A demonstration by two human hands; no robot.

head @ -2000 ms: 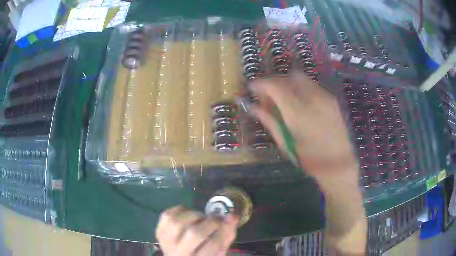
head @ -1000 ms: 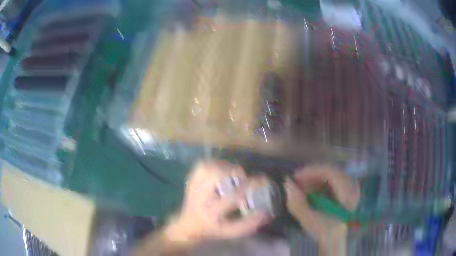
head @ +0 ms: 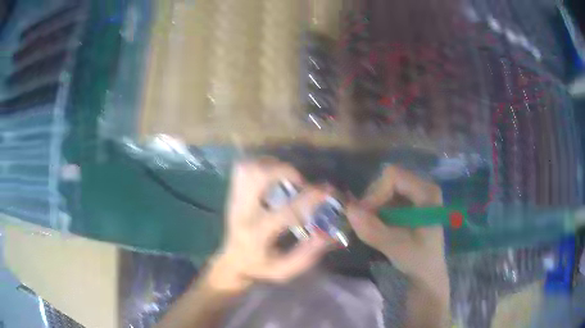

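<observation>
My left hand (head: 256, 224) is in front of the main tray. It holds a round silver-rimmed speaker driver with a dark blue centre (head: 326, 216) in its fingertips. A second silver round part (head: 280, 193) shows against the fingers of the same hand. My right hand (head: 401, 214) holds a green test probe (head: 414, 216) with a red dot at its rear end. Its fingertips are close beside the driver; blur hides whether the probe tip touches it. The round fixture cannot be made out.
The main blister tray (head: 218, 128) lies behind the hands, tan at left, dark filled rows and red wires at right. A left tray (head: 29, 147) and right tray (head: 545, 141) flank it. A black cable (head: 173, 189) lies on the green bench. Cardboard (head: 61, 269) is at lower left.
The right hand has come down from the tray rows to beside the left hand. The left hand has lifted off the fixture area with the driver. The view has shifted and blurred.
</observation>
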